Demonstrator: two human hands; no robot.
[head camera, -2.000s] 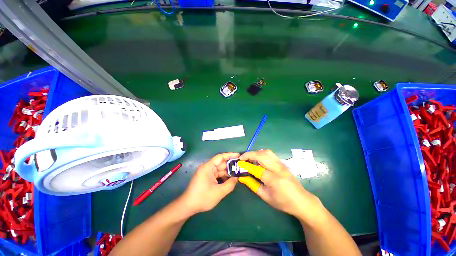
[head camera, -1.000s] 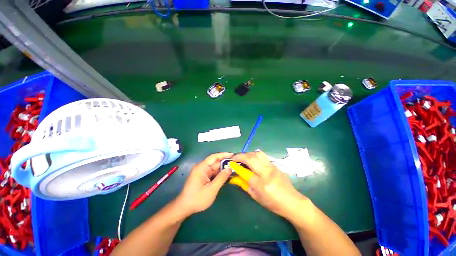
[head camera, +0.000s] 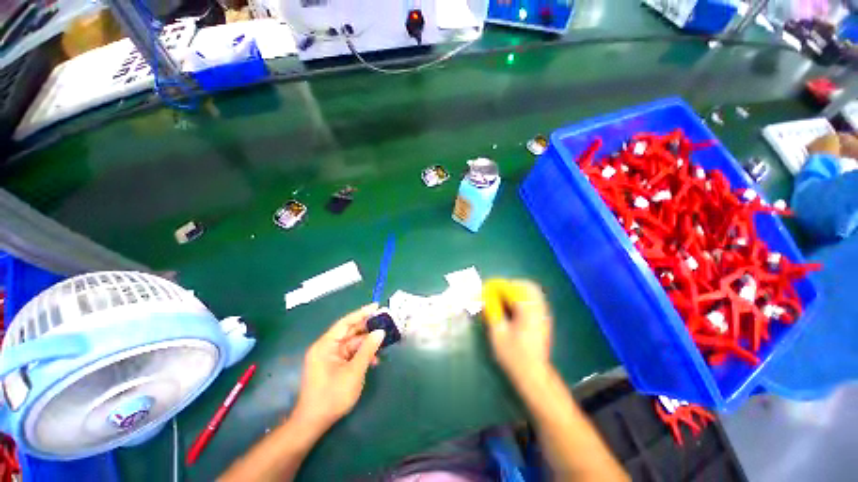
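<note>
My left hand holds a dark, rounded-square device unit between thumb and fingers, black face up. My right hand is apart from it, to the right. It is blurred, with yellow finger cots bent at the tips, and I cannot tell whether it holds anything. A crumpled white wipe lies between the hands, just beyond the unit. A thin blue stick lies beyond my left hand. A stiff white strip lies left of the stick.
A blue bin heaped with red clamps stands right. A fan and red marker are left. A blue bottle and several units, including one, lie ahead. A person's blue sleeve shows far right.
The view has turned right. My right hand has let go of the unit and moved right, away from my left hand. The unit now shows its black face in my left hand.
</note>
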